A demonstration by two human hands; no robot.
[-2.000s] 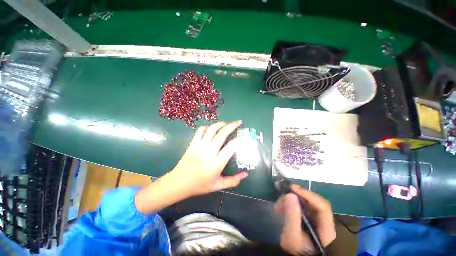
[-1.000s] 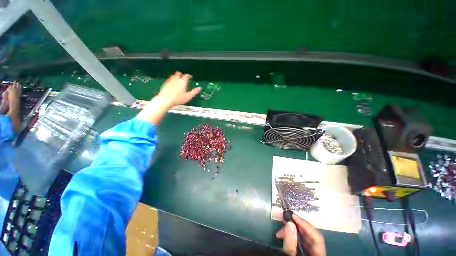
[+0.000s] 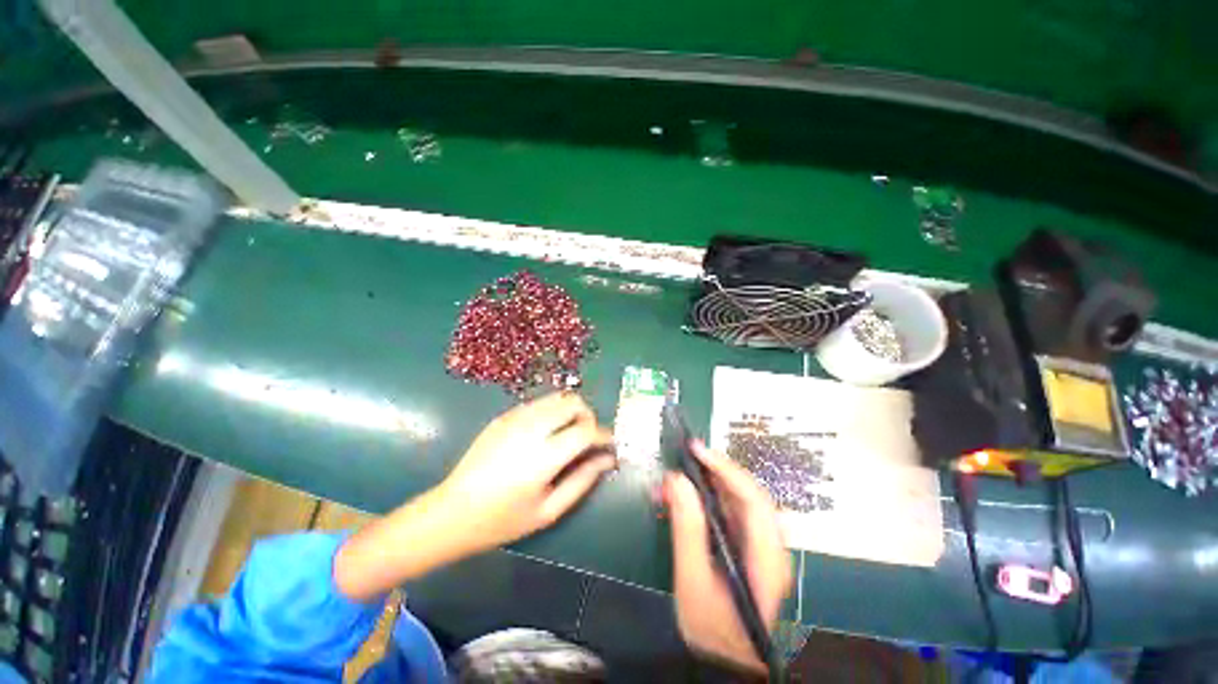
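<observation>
A small green-and-white circuit board (image 3: 643, 417) lies on the dark-green bench between my hands. My left hand (image 3: 541, 461) is at the board's left, palm down, its fingers bent below the red heap; whether it pinches anything cannot be told. My right hand (image 3: 728, 541) holds the black soldering iron (image 3: 721, 528) like a pen, its front end near the board's right edge. A heap of small red components (image 3: 518, 331) lies behind my left hand. A pale work board (image 3: 875, 470) with dark specks (image 3: 781, 468) lies right of the circuit board.
A black fume fan (image 3: 775, 297), white cup of silvery parts (image 3: 922, 334) and black soldering station (image 3: 982, 388) stand at the right. A pink-and-white gadget (image 3: 1034, 584) lies by the cords. Clear trays (image 3: 114, 287) lie far left. The green belt (image 3: 534, 167) carries boards behind.
My left hand has come back from over the belt to beside the circuit board, now on the bench. My right hand has moved the iron left, from the pale work board to the circuit board.
</observation>
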